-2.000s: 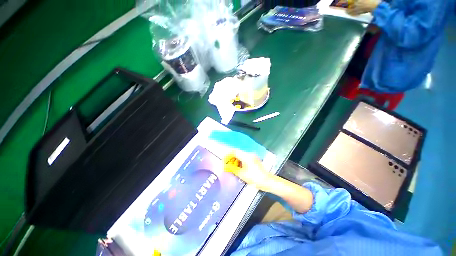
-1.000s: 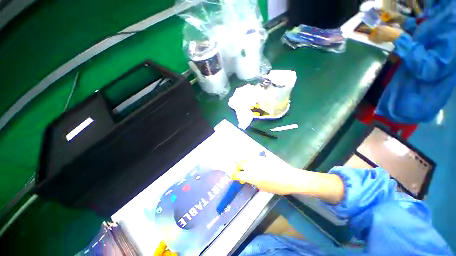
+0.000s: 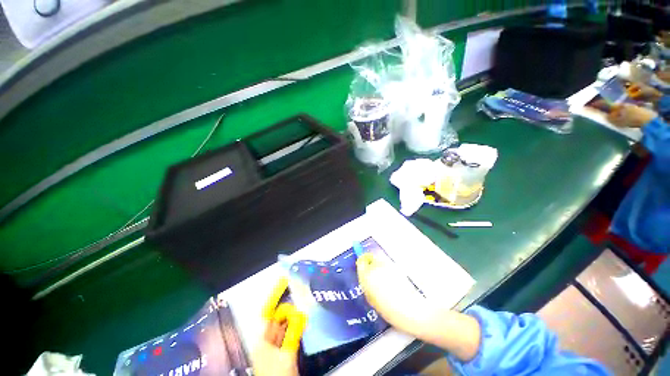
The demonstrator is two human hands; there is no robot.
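A blue-purple printed film is bent and partly raised between my two hands. A dark tablet shows beneath it on the white mat. My left hand, with yellow finger cots, is at the film's left edge. My right hand is at its upper right part, fingertips on or against it. Small light-blue tabs stick up by both hands. The fingers' exact grip is partly hidden and blurred. A fanned pile of printed films lies to the left, cut off by the lower edge.
A black foam tray stack stands behind the mat. Bagged cups, a dish with tissue, a dark stick and a white stick are beyond. Tablets lie in a tray low right. Another person's sleeve is at right.
The view has turned left. My left hand has come further into view. My right hand is now at the film, which has gone from lying flat to bent and raised. The blue cloth no longer shows.
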